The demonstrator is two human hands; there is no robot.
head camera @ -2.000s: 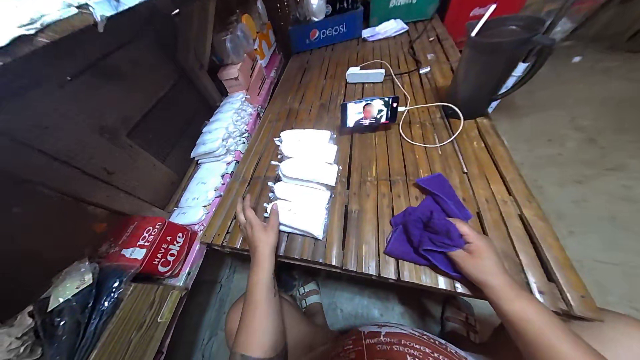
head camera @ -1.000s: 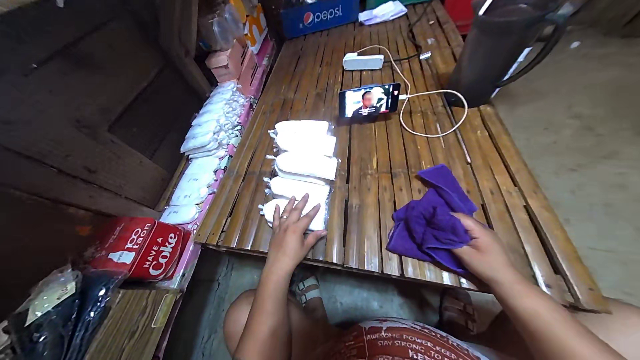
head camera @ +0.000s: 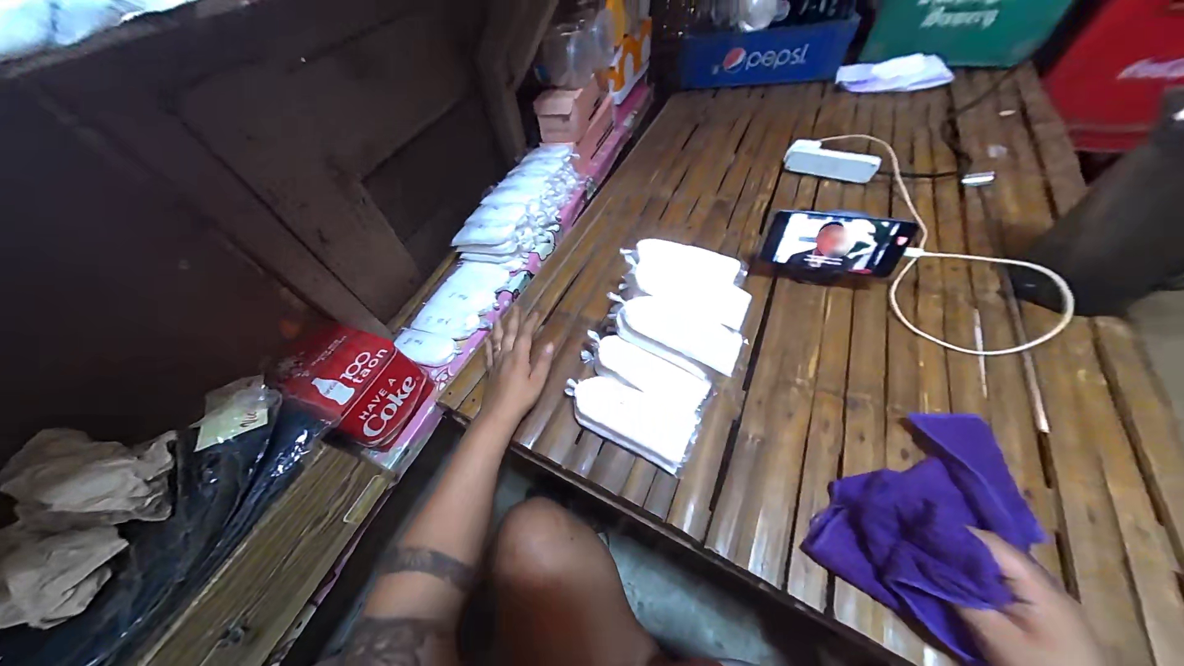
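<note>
My left hand (head camera: 518, 361) lies palm down with fingers apart on the left edge of the bamboo slat table (head camera: 795, 425), holding nothing. To its right, several clear plastic bags of white contents (head camera: 638, 421) lie in an overlapping row, their tied ends toward the left. At the lower right my right hand (head camera: 1027, 601) grips a crumpled purple cloth (head camera: 916, 527) that rests on the table. Beyond the bags a phone (head camera: 837, 245) stands tilted on its long side, its screen lit, with a white cable (head camera: 999, 351) plugged in.
More white bags (head camera: 518, 208) line a ledge at the left, beside a red Coke carton (head camera: 356, 384). A white charger or power bank (head camera: 832, 162), a folded cloth or paper (head camera: 895, 72), a blue Pepsi crate (head camera: 772, 55) and a dark pitcher (head camera: 1110, 231) stand or lie farther back.
My left hand has moved left off the nearest white bag onto the table's edge. My right hand stays on the purple cloth. The view has turned left.
</note>
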